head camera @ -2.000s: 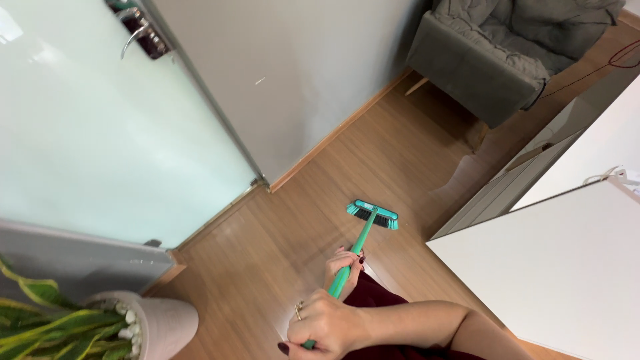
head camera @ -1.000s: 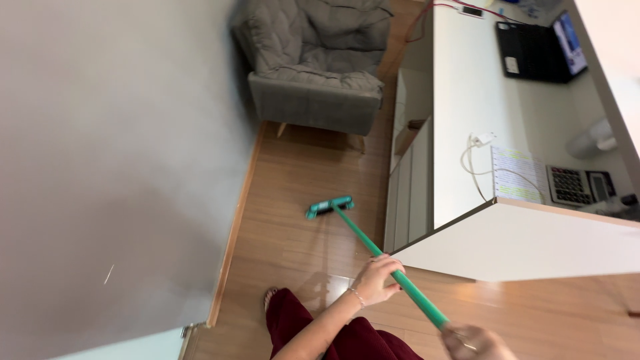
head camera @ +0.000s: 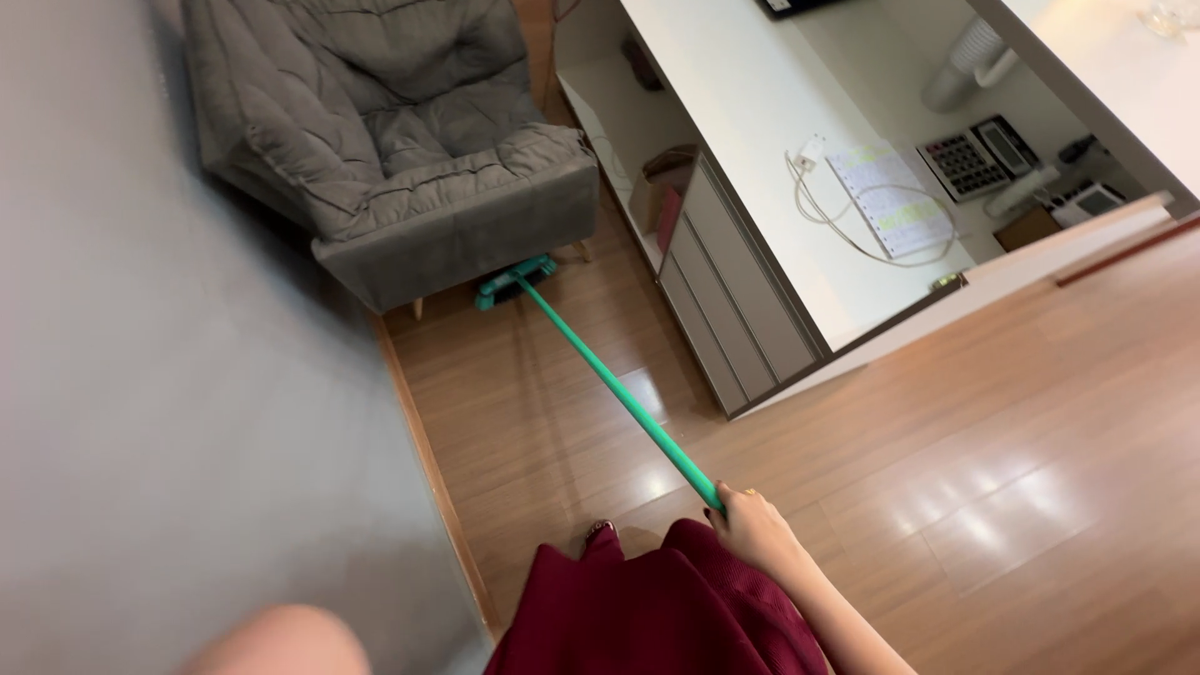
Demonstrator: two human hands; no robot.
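Note:
My right hand point(head camera: 755, 530), with a ring on one finger, is closed around the upper part of a green broom handle point(head camera: 623, 394). The handle slants up and left to the teal broom head point(head camera: 516, 281), whose dark bristles face the wood floor. That head lies at the lower front edge of a grey upholstered armchair point(head camera: 459, 225), between its front legs. My left hand is out of view; a bare, blurred part of a limb shows at the bottom left edge.
A grey wall point(head camera: 234, 422) with a wooden baseboard point(head camera: 436, 478) runs along the left. At right stands a white desk point(head camera: 731, 103) with drawers point(head camera: 741, 291), a cable point(head camera: 825, 220), a written sheet point(head camera: 891, 202) and a calculator point(head camera: 961, 164). My foot point(head camera: 600, 532) and dark red clothing point(head camera: 656, 609) show below.
The broom head has moved up to the armchair's front edge. My left hand, on the handle one second ago, has let go and left the view. The view has shifted toward the armchair and desk.

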